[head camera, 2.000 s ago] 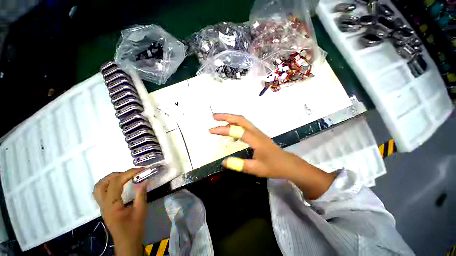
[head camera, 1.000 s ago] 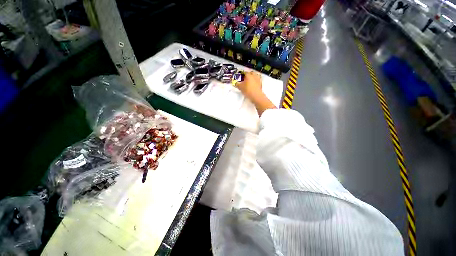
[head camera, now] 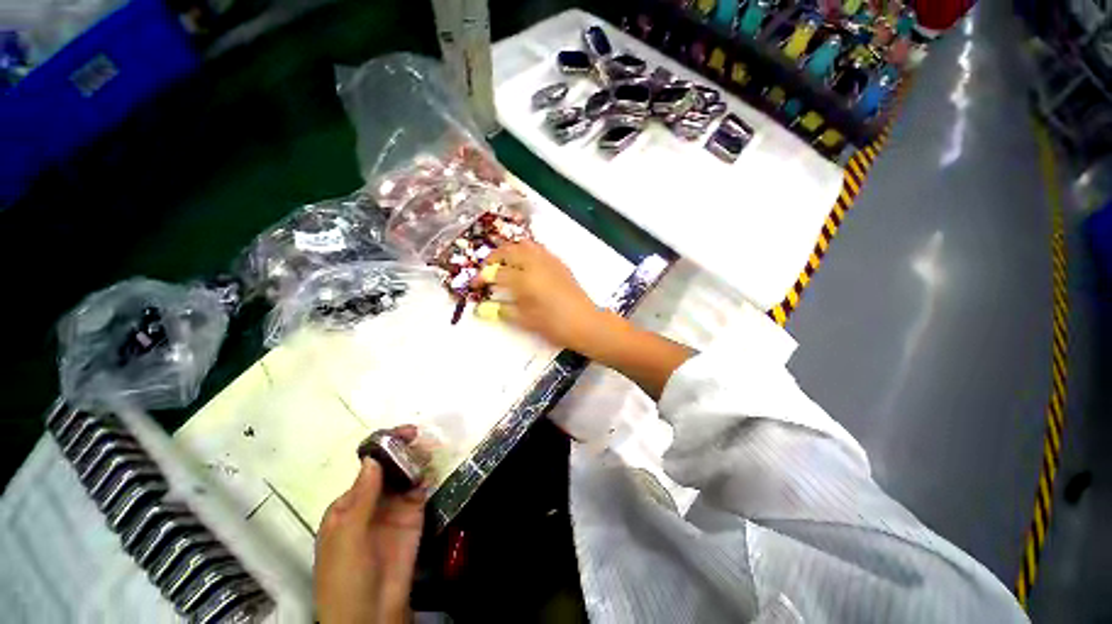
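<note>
My left hand (head camera: 372,518) holds one dark watch case (head camera: 395,458) with a silver-grey rim over the front edge of the white-yellow sheet (head camera: 354,402). My right hand (head camera: 531,293), with yellow finger cots, is at the pile of small red and white flex parts (head camera: 470,250). Its fingertips touch the pile's right side; whether they pinch a part cannot be told. A small dark pointed item (head camera: 457,312) lies at the pile's front edge.
A bag of reddish parts (head camera: 427,195) and bags of dark parts (head camera: 320,238) (head camera: 146,341) lie behind the sheet. A row of cases (head camera: 153,512) stands in the left tray (head camera: 37,536). Loose cases lie in the right tray (head camera: 756,219). Colourful items (head camera: 793,55) are beyond.
My right hand has moved from the right tray's cases back to the flex pile. My left hand has come into view holding a case. The camera view has turned left.
</note>
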